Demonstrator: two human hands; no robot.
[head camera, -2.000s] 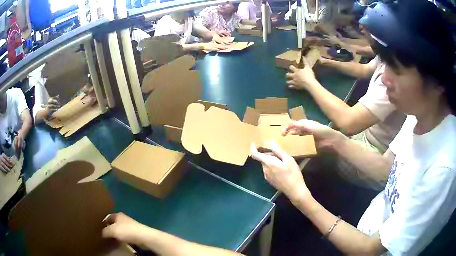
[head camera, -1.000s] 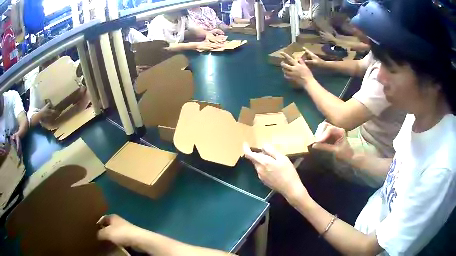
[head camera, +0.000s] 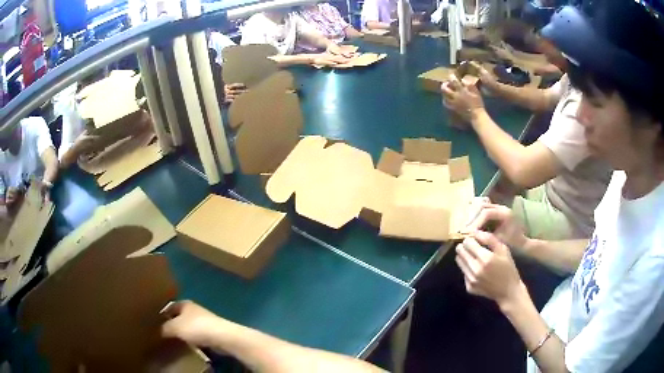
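A part-folded box (head camera: 95, 291) is at the lower left, its brown lid panel with a rounded ear standing up. My right hand (head camera: 191, 325) comes in from the bottom edge, its fingers bent on the right side of this box near the base of the panel. The tray part is mostly cut off by the bottom edge. My left hand is not in view. A closed mailer box (head camera: 231, 227) sits on the green table just beyond my hand. A flat blank (head camera: 109, 218) lies behind the standing panel.
At right, a seated person's hands (head camera: 489, 255) work on an open box (head camera: 422, 200) with its lid panel spread left. Another open box (head camera: 266, 120) stands by the pale posts (head camera: 200, 109). The table edge (head camera: 386, 315) runs at lower right. Other people fold cardboard across the table and farther along.
The whole view has shifted slightly. My right hand stays at the same side of the box. The neighbour's hands have come together at their box's near right corner, and its lid panel has swung slightly.
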